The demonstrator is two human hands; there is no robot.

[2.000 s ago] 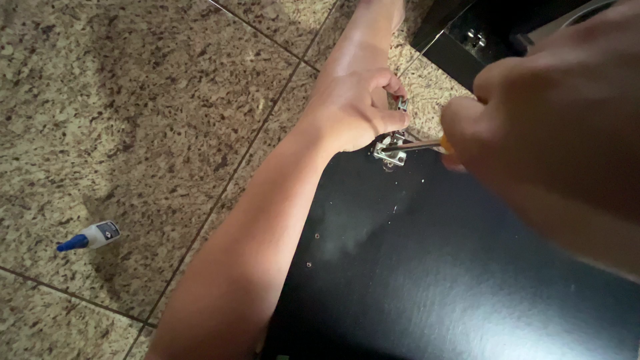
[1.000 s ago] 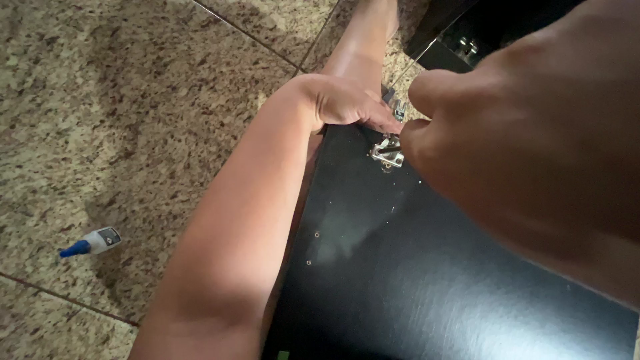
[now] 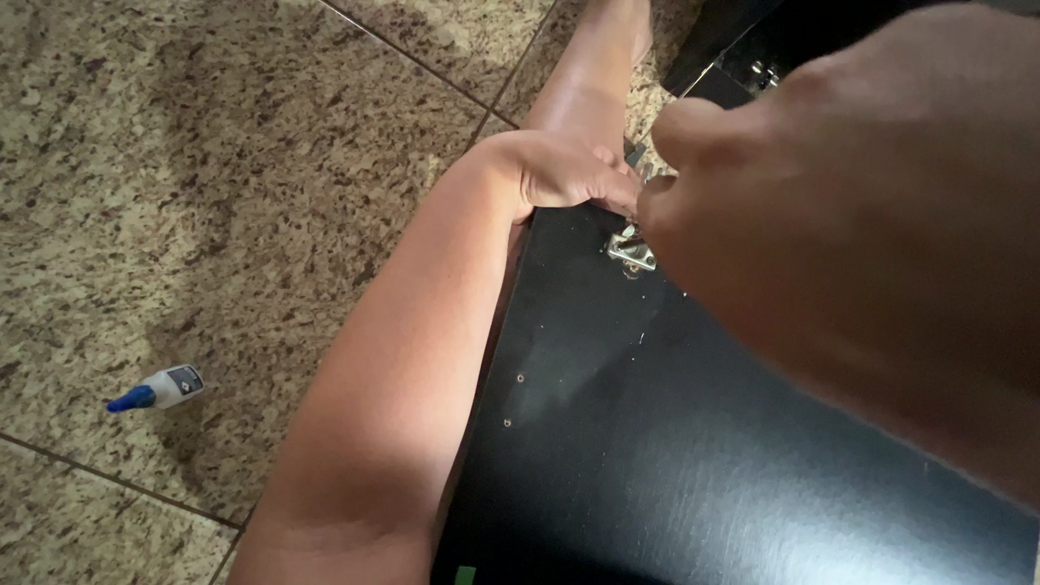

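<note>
A metal cabinet hinge [image 3: 631, 250] lies on the black wooden panel [image 3: 585, 341] near its upper edge. My left hand [image 3: 581, 175] reaches in from the left, its fingertips at the upper end of the hinge; whether they grip it is hidden. Close to those fingertips, my right hand [image 3: 731, 171] comes in from the right, large and blurred, with its fingers curled. What it holds is hidden behind the hand. Two small screw holes show in the panel below the hinge.
On the speckled tile floor [image 3: 244, 203] at left lies a small white bottle with a blue cap [image 3: 175, 387]. My bare leg and foot stretch beyond my left hand. A black cabinet part [image 3: 727, 85] with metal fittings stands at the upper right.
My left wrist has bent and its fingers have shifted at the hinge. My right hand has moved left, closer to the hinge, and the screwdriver seen in it two seconds ago is now hidden.
</note>
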